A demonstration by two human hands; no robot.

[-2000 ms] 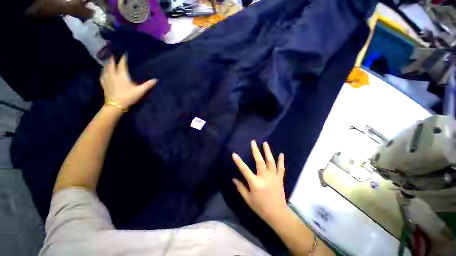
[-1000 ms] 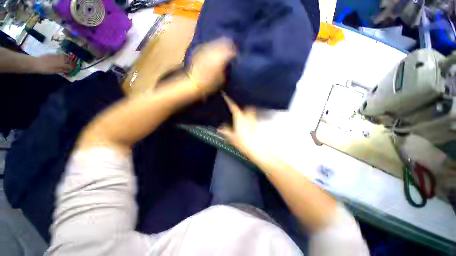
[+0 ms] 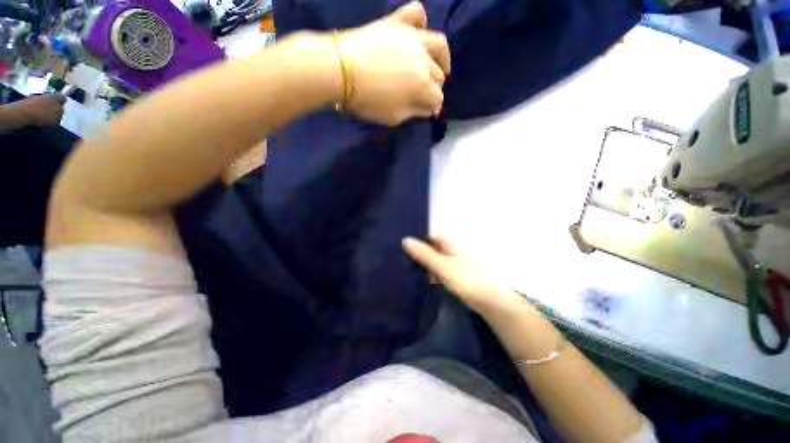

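The dark navy garment (image 3: 346, 216) hangs over the table edge onto my lap and spreads over the back of the table. My left hand (image 3: 400, 69) is closed on its cloth near the top middle, fingers curled, with a fold falling below. My right hand (image 3: 446, 266) is lower, at the cloth's right edge, thumb side against it; its fingertips are partly hidden behind the cloth, so a grip cannot be told.
The beige sewing machine head (image 3: 736, 138) stands at the right over its bed plate (image 3: 667, 260). Scissors with green and red handles (image 3: 766, 311) lie at the far right. A purple machine part (image 3: 152, 43) is at upper left, near another person's hand (image 3: 39, 111).
The garment, bunched on the table a second ago, now hangs down over the edge and lap. My left hand has moved up and right, and my right hand slightly down and right.
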